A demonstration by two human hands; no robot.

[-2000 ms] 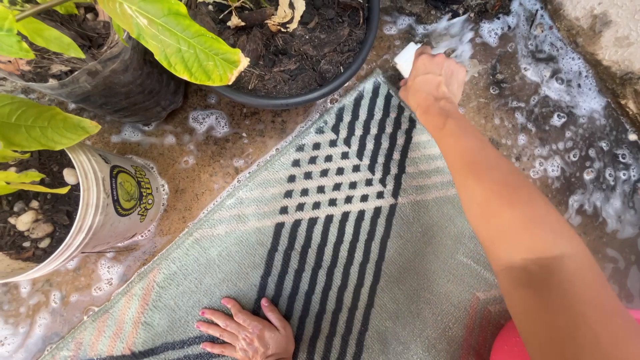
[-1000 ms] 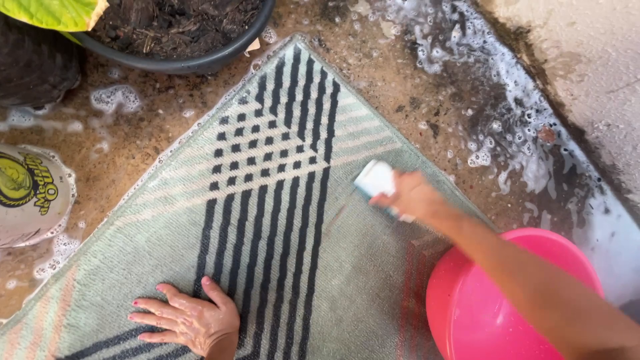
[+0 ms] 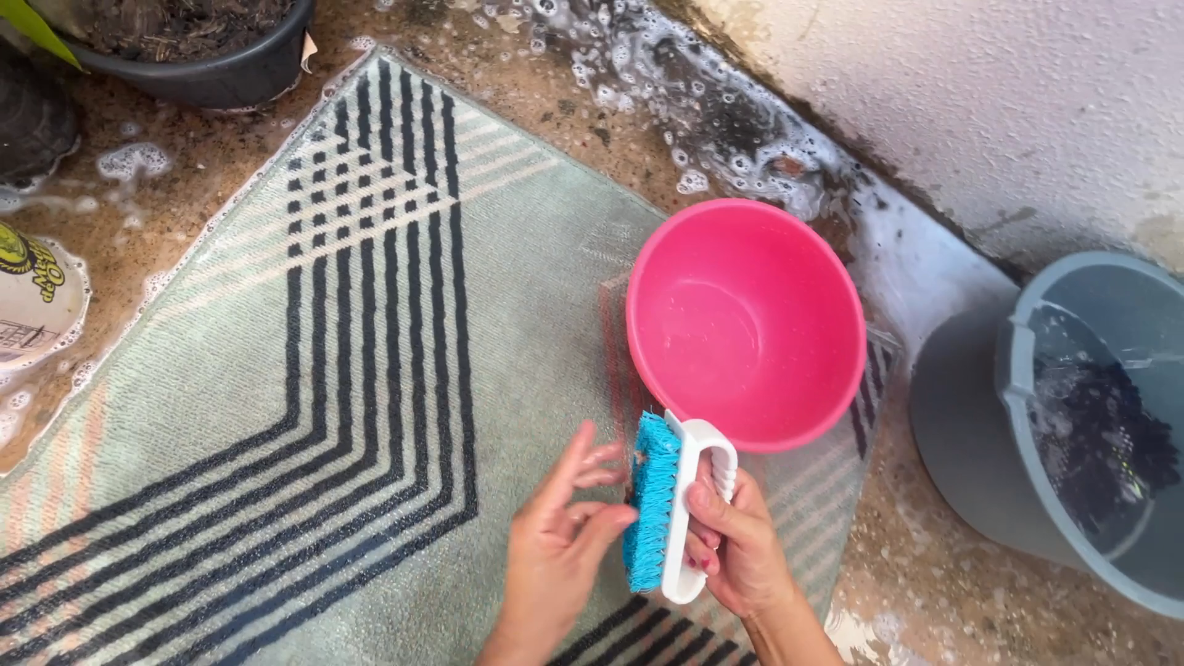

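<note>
My right hand (image 3: 740, 541) grips the white plastic handle of a scrub brush (image 3: 655, 504), held on edge with its blue bristles facing left. Close to those bristles is my left hand (image 3: 564, 546), its fingers spread and its thumb and fingertips at or very near them; whether they touch is unclear. Beneath both hands lies a wet green-grey rug (image 3: 536, 305) with dark and pale stripes. A pink plastic basin (image 3: 740, 324) stands on the rug just beyond the brush and looks empty.
A grey bucket (image 3: 967, 444) with water and dark cloth stands at right. Potted plants, one in a black pot (image 3: 203, 79), and a white printed bucket (image 3: 42, 305) are at left. Soapy water (image 3: 768, 157) runs along the base of a rough white wall (image 3: 971, 111).
My left hand has lifted off the rug and come beside the bristles. My right hand has drawn the brush back from the rug and turned it on edge. The view has shifted right.
</note>
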